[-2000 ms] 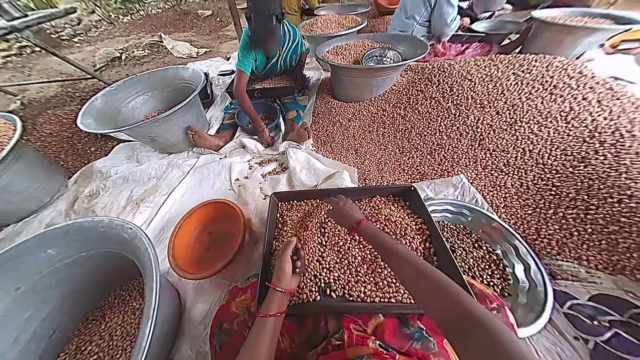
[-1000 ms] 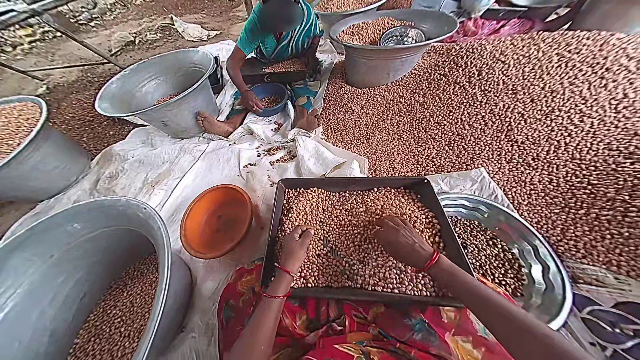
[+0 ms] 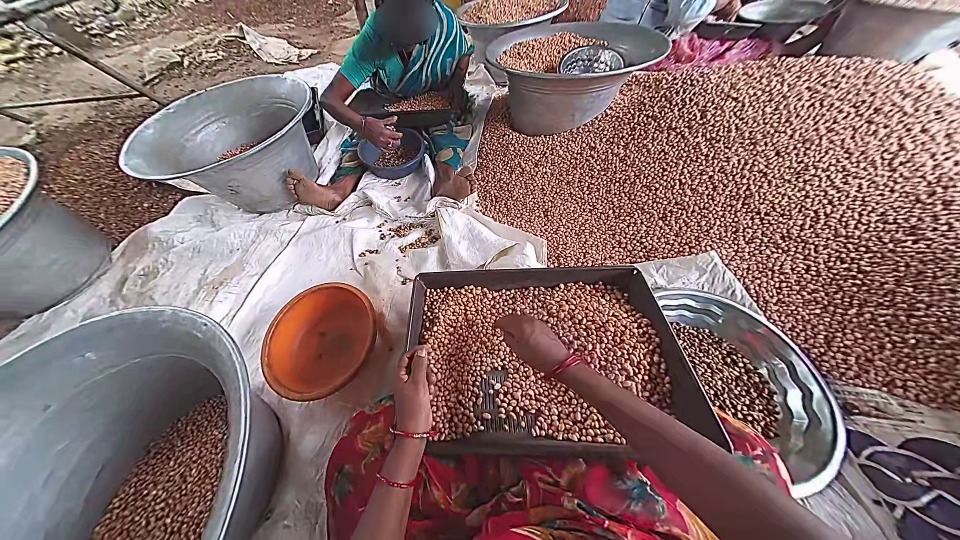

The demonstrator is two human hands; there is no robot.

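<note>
A dark rectangular tray [image 3: 681, 360] rests on my lap, filled with small pale-brown nuts or seeds [image 3: 600, 315] in their shells. Through a thin patch near its front, the slotted tray bottom shows. My left hand [image 3: 415, 382] is at the tray's left edge, fingers curled; whether it holds any nuts cannot be told. My right hand [image 3: 531, 341] lies over the middle of the nuts, its fingertips hidden. To the left sits an orange bowl [image 3: 319, 341]. A shiny metal basin [image 3: 814, 405] with darker nuts stands close to the tray's right side.
Large metal tubs stand at the lower left [image 3: 244, 390], upper left [image 3: 225, 135] and back [image 3: 562, 97]. A heap of nuts [image 3: 735, 172] covers the right. Across the white sheet [image 3: 225, 247], a co-worker [image 3: 412, 67] sits with a tray and a blue bowl [image 3: 401, 154].
My left hand has moved from over the nuts to the tray's left edge. My right hand has moved left and towards the tray's back. The slotted patch of tray bottom shows more plainly.
</note>
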